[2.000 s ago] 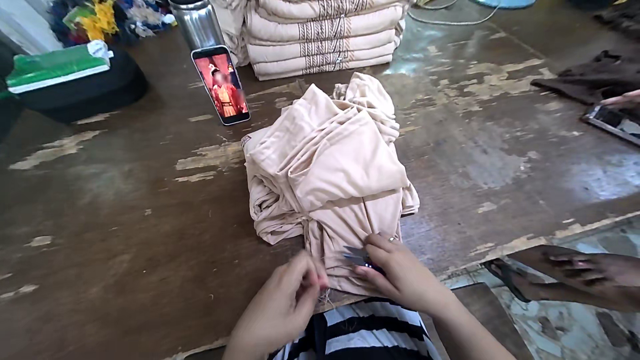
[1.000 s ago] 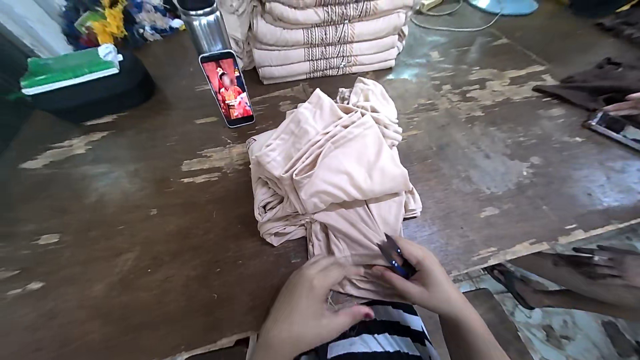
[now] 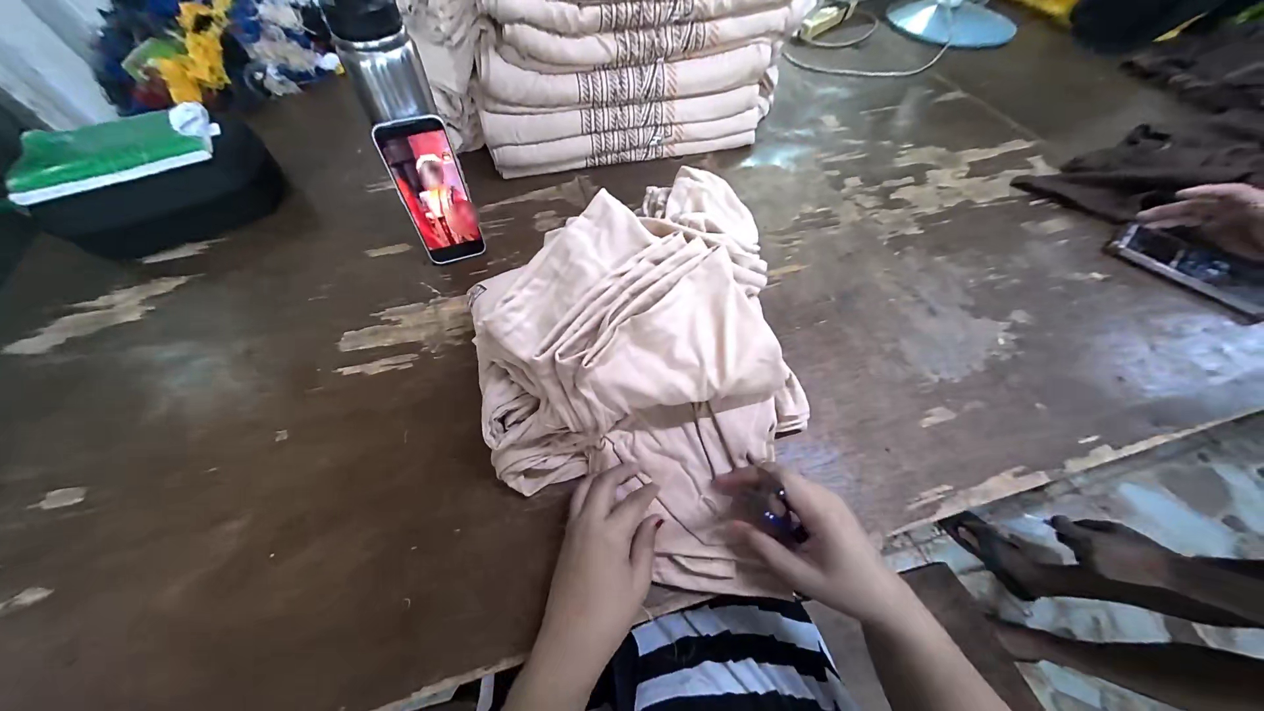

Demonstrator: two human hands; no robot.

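Observation:
A heap of folded beige fabric pieces (image 3: 671,336) lies on the worn wooden table, its lower part reaching the near edge. My left hand (image 3: 614,523) rests on the left side of that lower part, fingers spread and holding nothing. On the right side, my right hand (image 3: 805,538) is curled around small dark thread snips (image 3: 782,515), which are blurred and partly hidden by the fingers.
Behind the heap stand a phone (image 3: 434,193) against a steel bottle (image 3: 385,79) and a stack of folded beige cloths (image 3: 632,94). A black container (image 3: 158,202) is at left. Another person's hand (image 3: 1220,212) touches a phone (image 3: 1185,267) at right, near dark cloth (image 3: 1136,163).
My left hand, curled near the fabric's lower edge a second ago, now lies with fingers extended on the fabric. The snips' blades, visible earlier above my right hand, are now mostly hidden.

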